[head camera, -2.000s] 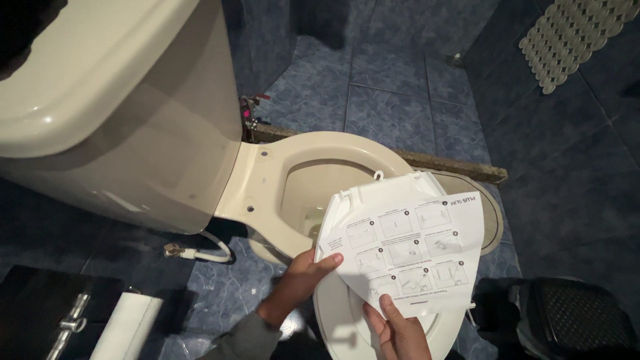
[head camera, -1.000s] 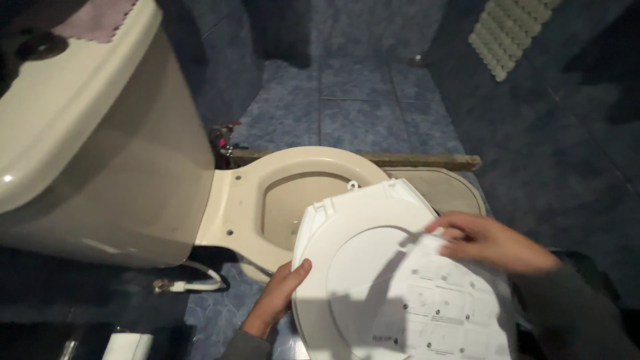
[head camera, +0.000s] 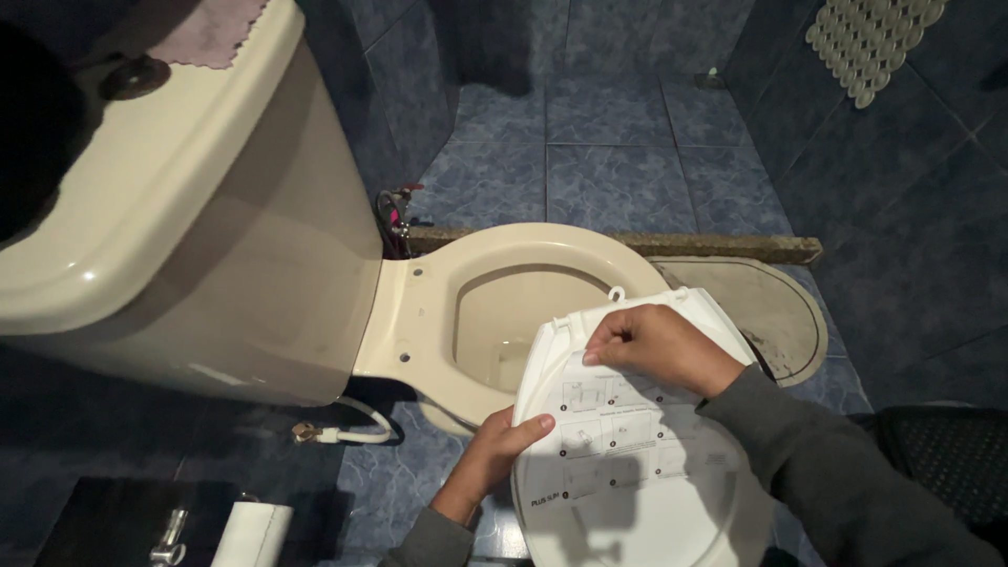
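A white toilet seat with its lid is held at the lower middle, its hinge end toward the toilet bowl. My left hand grips its left edge, thumb on top. A printed instruction sheet with small drawings lies over the seat, and my right hand pinches the sheet's upper edge near the hinges. The beige toilet bowl stands just behind, with two mounting holes in its rear ledge. A small white hook-shaped part shows at the seat's hinge end.
The beige toilet tank rises at left with a pink cloth on its lid. A white water hose hangs below. Beyond the bowl run a stone curb and an oval mat. A paper roll is at lower left.
My right hand has moved from the sheet's lower edge to its upper edge, and the sheet has been turned around on the seat. My left hand has stayed at the seat's left edge.
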